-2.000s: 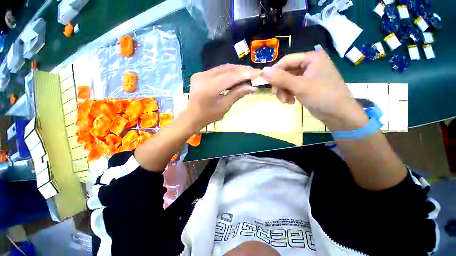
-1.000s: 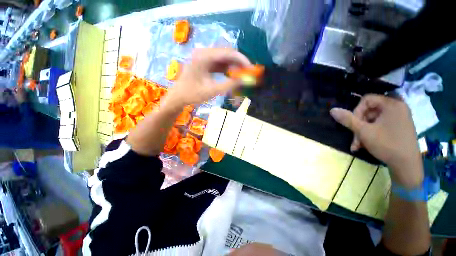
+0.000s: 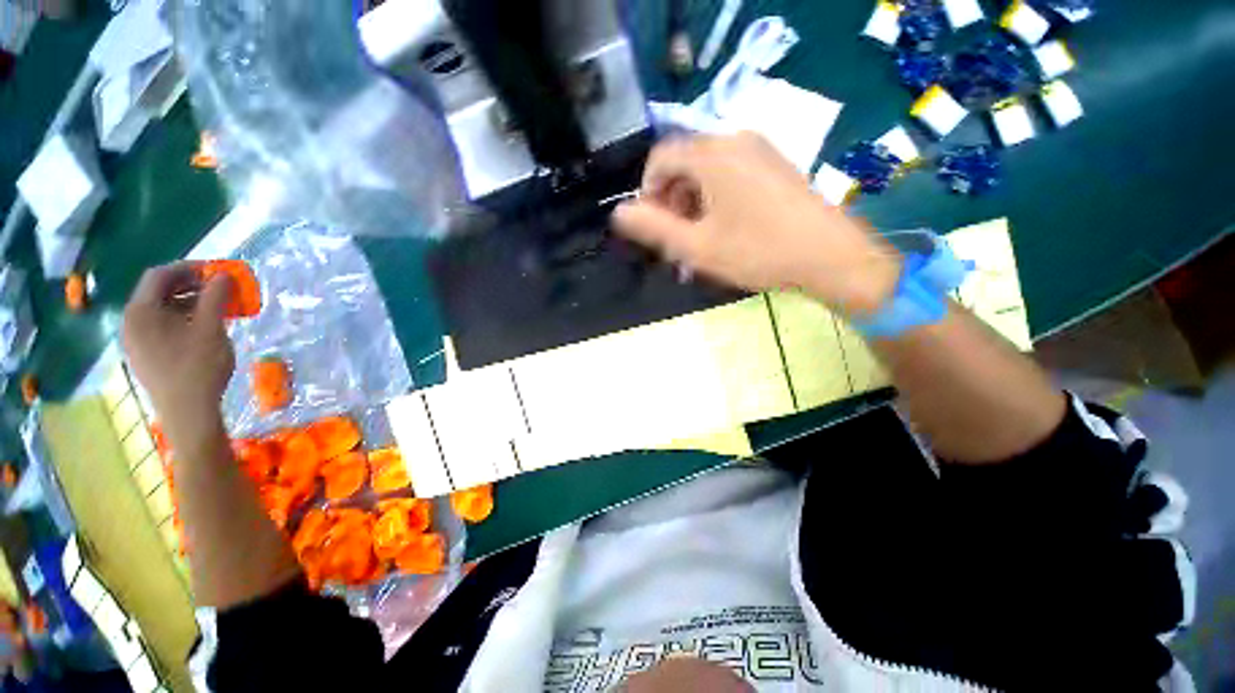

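Note:
My left hand [image 3: 176, 339] is at the far left over the clear blister tray [image 3: 318, 311], its fingers on an orange shell [image 3: 241, 287] at the tray's upper left. Another orange shell [image 3: 272, 385] lies just below. My right hand [image 3: 759, 224], slightly blurred, is over the right side of the black mat [image 3: 542, 291], thumb and fingers curled close together. A tiny pale glint shows by its fingertips; I cannot tell whether it holds anything. A light blue wrist strap [image 3: 914, 291] is on my right wrist.
A white-silver feeder [image 3: 488, 142] stands behind the mat, partly hidden by a black cylinder [image 3: 522, 68]. A pale pad sheet [image 3: 610, 393] lies along the front edge. Loose orange shells [image 3: 345, 474] are left, blue circuit boards [image 3: 989, 68] at the back right.
My left hand has carried the orange shell left, from beside the mat to the blister tray. No shell shows on the mat, where one lay two seconds ago. The view has shifted.

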